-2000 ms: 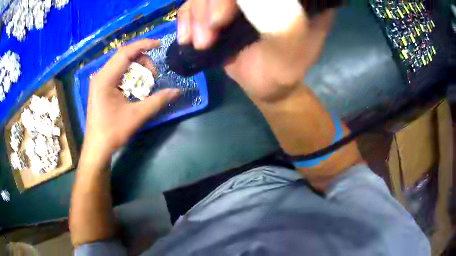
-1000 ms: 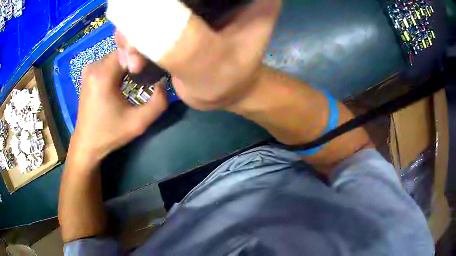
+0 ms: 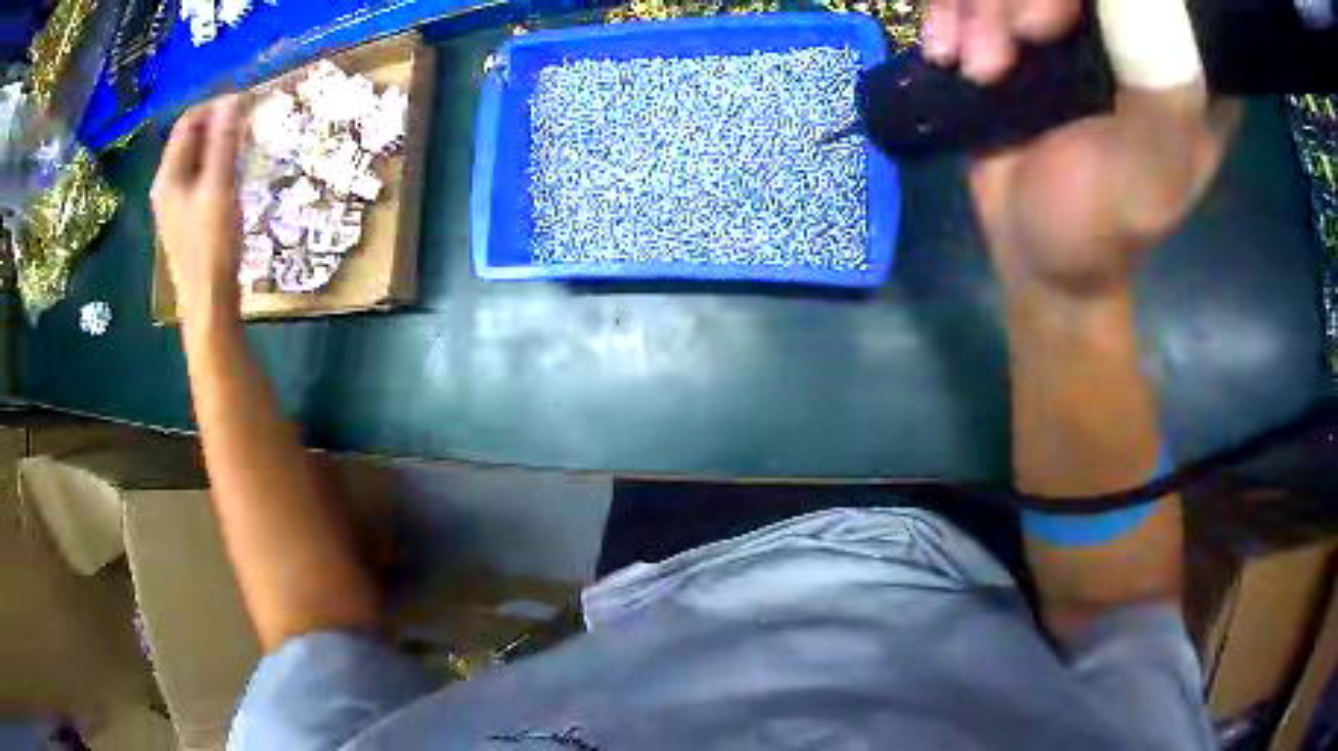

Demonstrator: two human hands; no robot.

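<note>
My right hand (image 3: 1093,176) grips the thick black electric screwdriver (image 3: 976,106), its dark nose pointing left over the right rim of the blue screw tray (image 3: 506,176). A thin dark bit shows over the small silver-grey screws (image 3: 697,162). A cream-white band (image 3: 1152,41) is around the tool-holding hand. My left hand (image 3: 201,184) is at the left side of the shallow cardboard box (image 3: 399,220), beside the pile of white housings (image 3: 316,169). Its fingers are blurred and close together; whether they hold anything is hidden.
A large blue sheet (image 3: 308,33) lies behind the box. Clear plastic with gold parts (image 3: 66,220) and one small white piece (image 3: 96,317) are at the left. Loose brass bits (image 3: 690,9) lie behind the tray. A black cord (image 3: 1086,503) crosses my right forearm. Cartons (image 3: 206,587) stand below the bench.
My left hand has moved left from the screw tray to the cardboard box, and the white housing it held is no longer visible. My right hand has withdrawn rightward with the screwdriver. The view has shifted left.
</note>
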